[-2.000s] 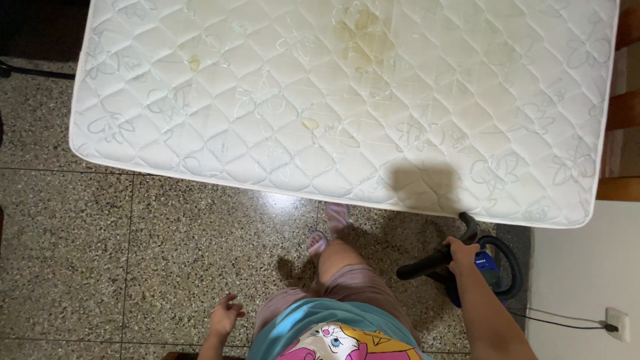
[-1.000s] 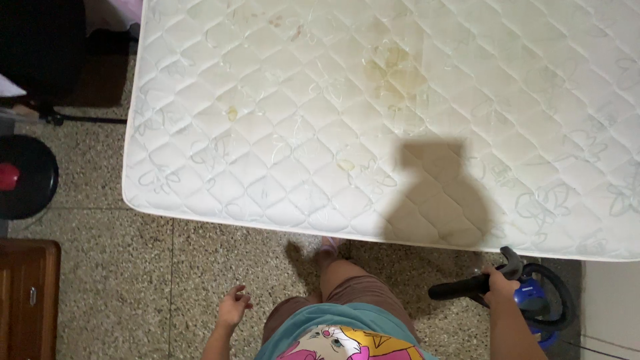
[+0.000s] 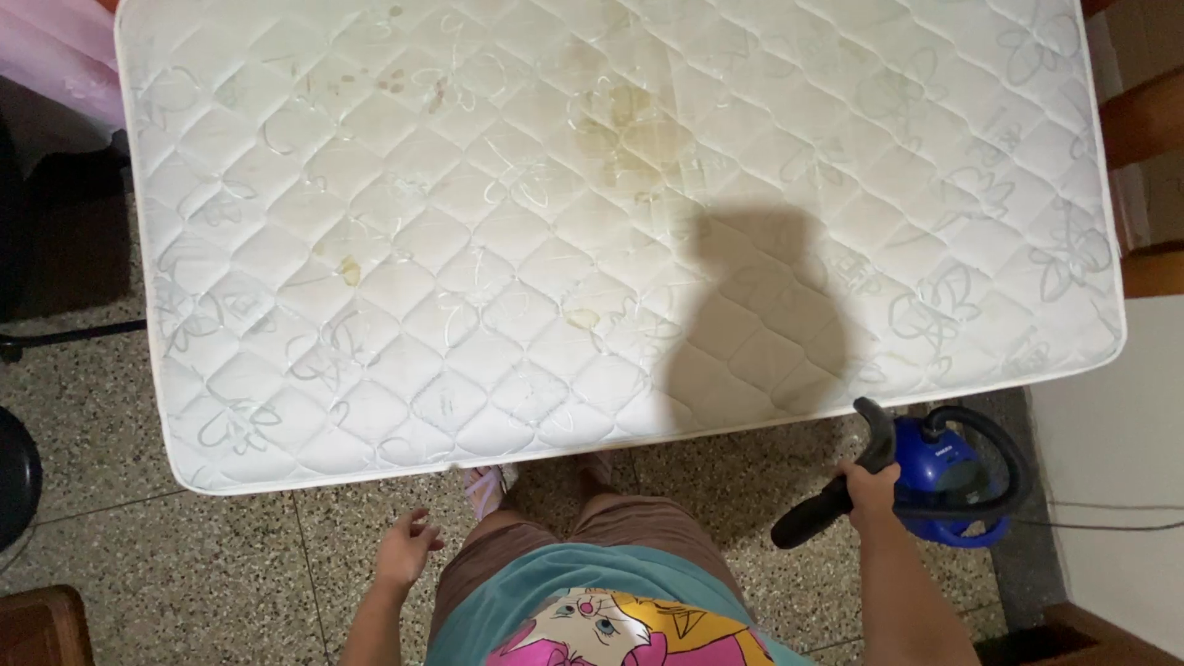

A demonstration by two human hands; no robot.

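My right hand (image 3: pixel 871 490) is closed around the black handle of a vacuum cleaner hose (image 3: pixel 819 511), its curved end close to the mattress's near edge. Behind that hand, the blue canister vacuum cleaner (image 3: pixel 936 467) stands on the floor with its black hose looped around it. A white quilted mattress (image 3: pixel 444 342) fills the upper view, with yellow-brown stains and a dark shadow on its surface. My left hand (image 3: pixel 407 548) hangs over the floor, below the near edge of the mattress, its fingers slightly curled and holding nothing.
Speckled tile floor (image 3: pixel 222 564) lies around my sandalled feet. A white wall (image 3: pixel 1110 416) with cords near it rises on the right. At the left are a black round object (image 3: pixel 14 476), a brown wooden piece of furniture (image 3: pixel 46 624) and pink fabric (image 3: pixel 69 55).
The view has shifted and turned over the mattress. My right hand keeps hold of the vacuum handle, and my left hand stays empty.
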